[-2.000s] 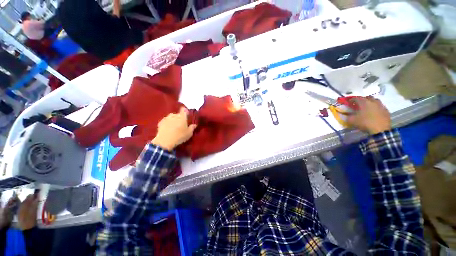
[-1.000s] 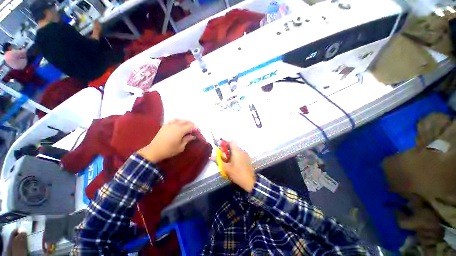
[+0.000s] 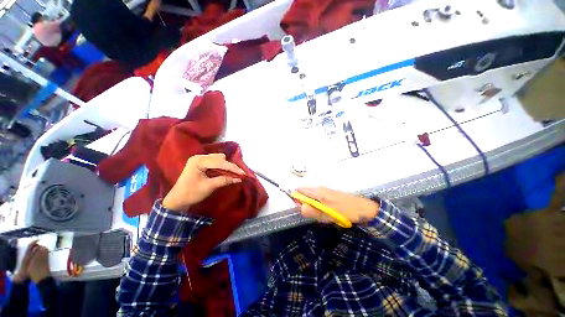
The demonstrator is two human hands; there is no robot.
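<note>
The dark red garment (image 3: 176, 145) lies bunched on the white table left of the needle area, and part of it hangs over the front edge. My left hand (image 3: 201, 182) pinches a fold of it between thumb and fingers. My right hand (image 3: 347, 205) holds the scissors (image 3: 322, 207) by the handles, with the yellow loop showing. The blades point left, their tips close to the red cloth by my left fingertips. Whether the blades touch the cloth or a thread, I cannot tell.
The white JACK sewing machine (image 3: 378, 77) stands behind my right hand. Dark snips (image 3: 350, 138) lie near its needle. A dark cord (image 3: 461, 133) crosses the table at right. A patterned bundle (image 3: 204, 64) lies in the trough. A grey motor (image 3: 61, 199) and another person's hands (image 3: 32, 261) are at left.
Since two seconds ago my right hand has brought the scissors from the table's right side to the garment. In the last second the blades have swung to point left, and the garment is gathered closer under my left hand.
</note>
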